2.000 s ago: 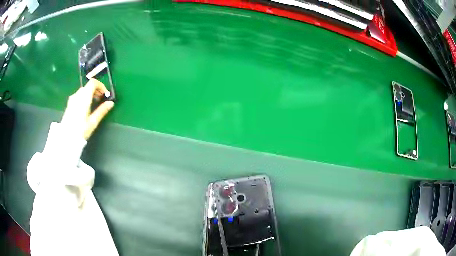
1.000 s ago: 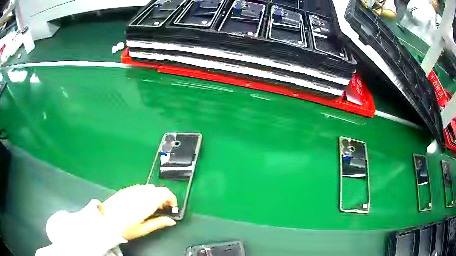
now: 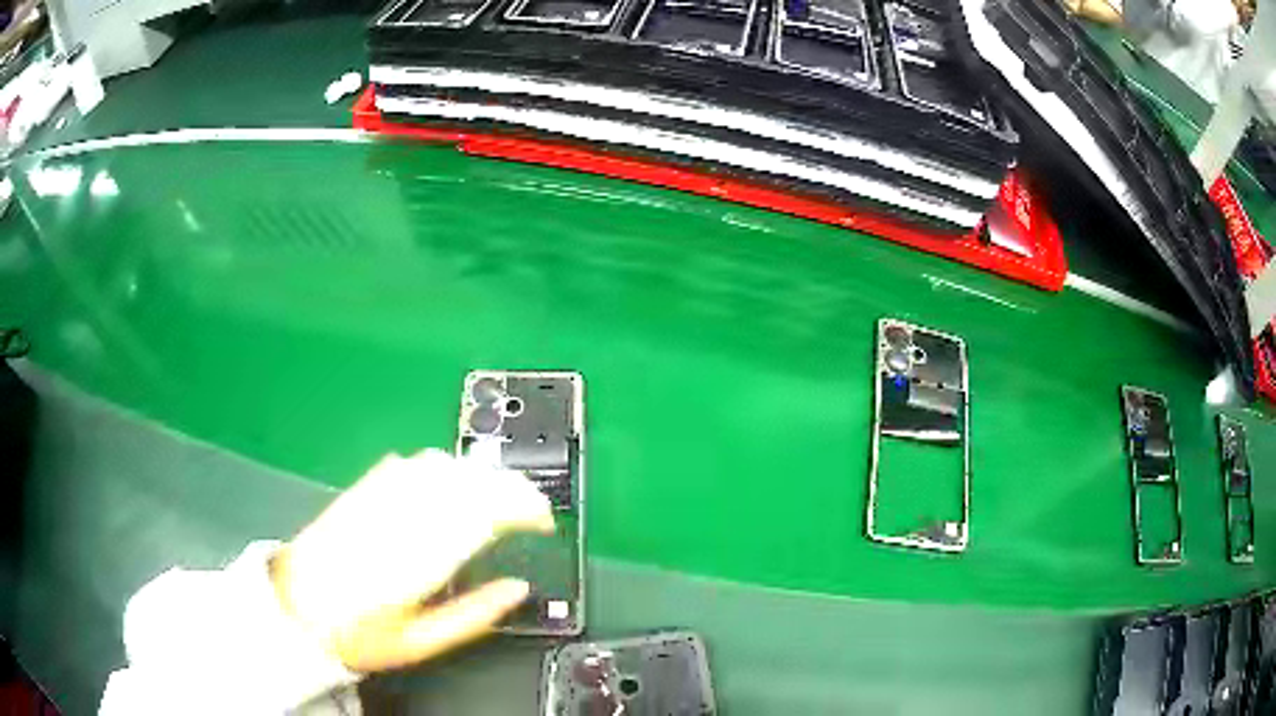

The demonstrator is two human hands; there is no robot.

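Observation:
My left hand [image 3: 420, 567] reaches in from the lower left, blurred, with thumb and fingers apart over a dark phone back housing [image 3: 543, 413]. The hand hides the housing's left and middle part; its camera rings and the small white label at its lower corner show. I cannot tell how firmly the fingers touch it. The housing lies partly on the glossy green belt, its lower end over the duller bench edge. Another housing [image 3: 630, 685] lies below it, cut off by the bottom edge. My right hand is not in view.
More housings lie to the right on the belt [image 3: 728, 420], the nearest [image 3: 919, 434] upright in view. Stacked black trays [image 3: 672, 63] sit on a red tray [image 3: 840, 217] at the back. An empty black tray [image 3: 1119, 154] leans right. Dark trays [image 3: 1189, 664] stand lower right.
The camera view has swung, bringing in the tray stack. Since one second ago, my left hand has moved right and up over the housing, its fingers spreading from the lower end. The housings on the right have shifted left.

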